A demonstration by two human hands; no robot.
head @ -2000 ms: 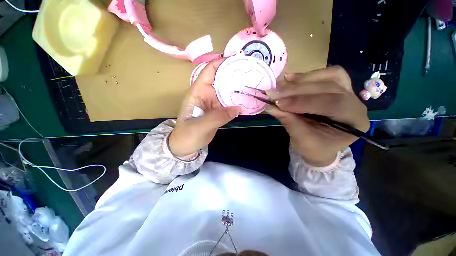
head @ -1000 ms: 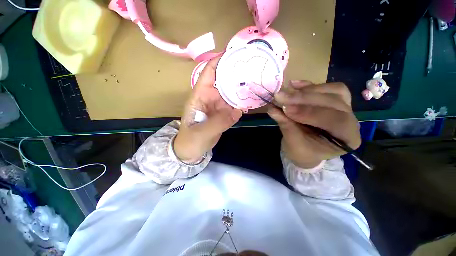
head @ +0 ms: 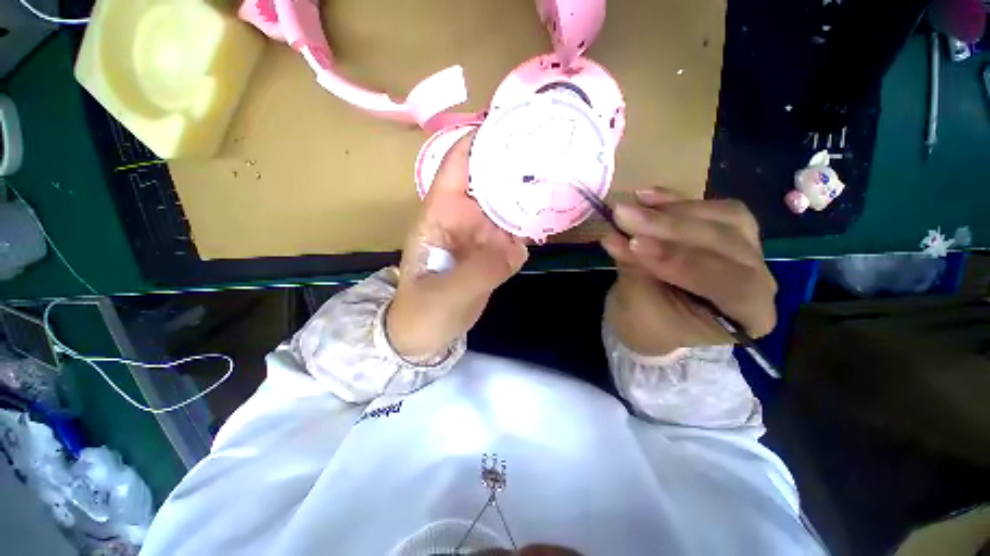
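Note:
My left hand (head: 451,244) holds a round white and pale-pink earcup cover (head: 541,168) by its left and lower edge. The cover overlaps a pink earcup housing (head: 608,92), whose dark centre shows only as a thin arc above the cover. My right hand (head: 695,255) holds dark tweezers (head: 598,204) like a pen, with the tip over the cover's lower right; whether it touches is unclear. The pink headband (head: 364,101) lies behind, with a pink ring (head: 432,152) partly hidden by my left fingers.
A pale yellow holding fixture (head: 163,71) stands at the left on the brown cardboard (head: 315,201). A small character charm (head: 816,182) sits on the black mat at right. A white cable (head: 141,393) hangs at lower left. A thin rod lies at far right.
The cover has moved slightly up and right over the earcup and hides more of its dark centre. My right hand and the tweezers have shifted a little, and the tip sits nearer the cover's right edge.

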